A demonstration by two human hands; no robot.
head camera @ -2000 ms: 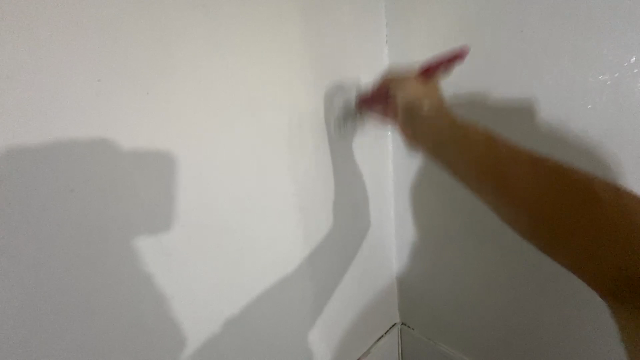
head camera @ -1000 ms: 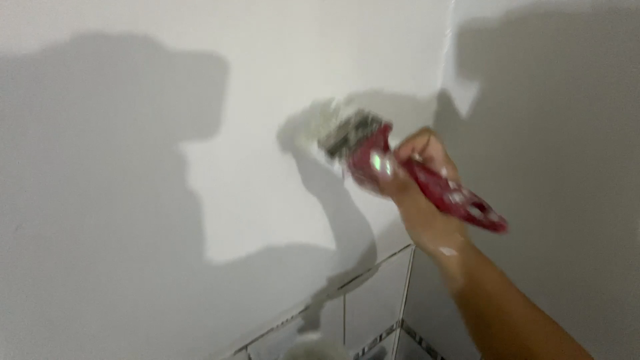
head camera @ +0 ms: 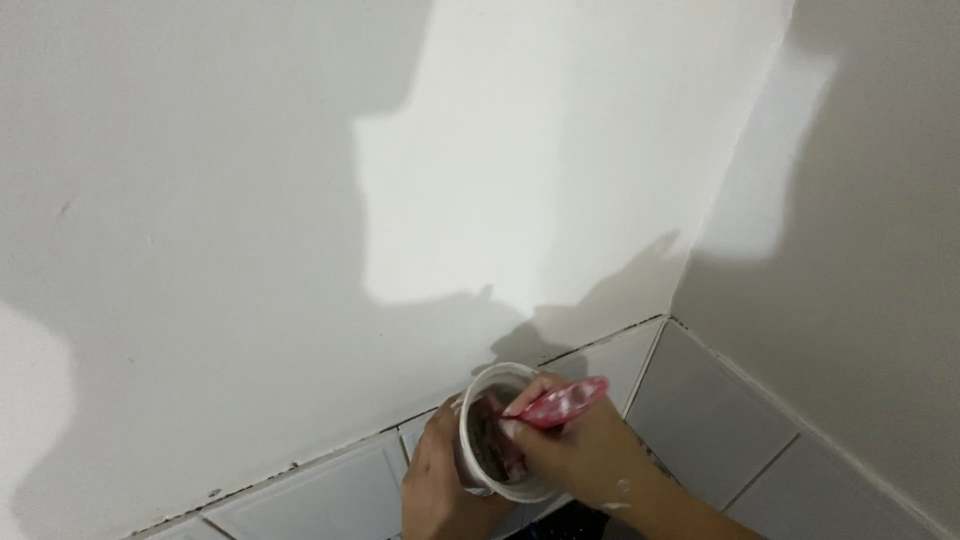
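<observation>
At the bottom centre, my left hand [head camera: 442, 480] grips the side of a white plastic tub [head camera: 466, 442], which is tilted so its open mouth faces me. My right hand [head camera: 574, 450] is closed around a paintbrush with a red handle [head camera: 566, 401] smeared with white paint. The brush's head is down inside the tub, and its bristles are hard to make out there. White paint marks show on my right wrist and on fingers of both hands. Behind the tub rises the white painted wall [head camera: 465, 210], with shadows cast over it.
A second wall [head camera: 877, 247] meets the first at a corner on the right. White tiles [head camera: 322, 487] run along the lower part of both walls, their top edge dark and rough in places. A black speckled thing [head camera: 570, 521] shows below the tub.
The brush has gone from the wall, where my right hand held it, down into the tub. My left hand with the tub has come into view. The view has tilted down.
</observation>
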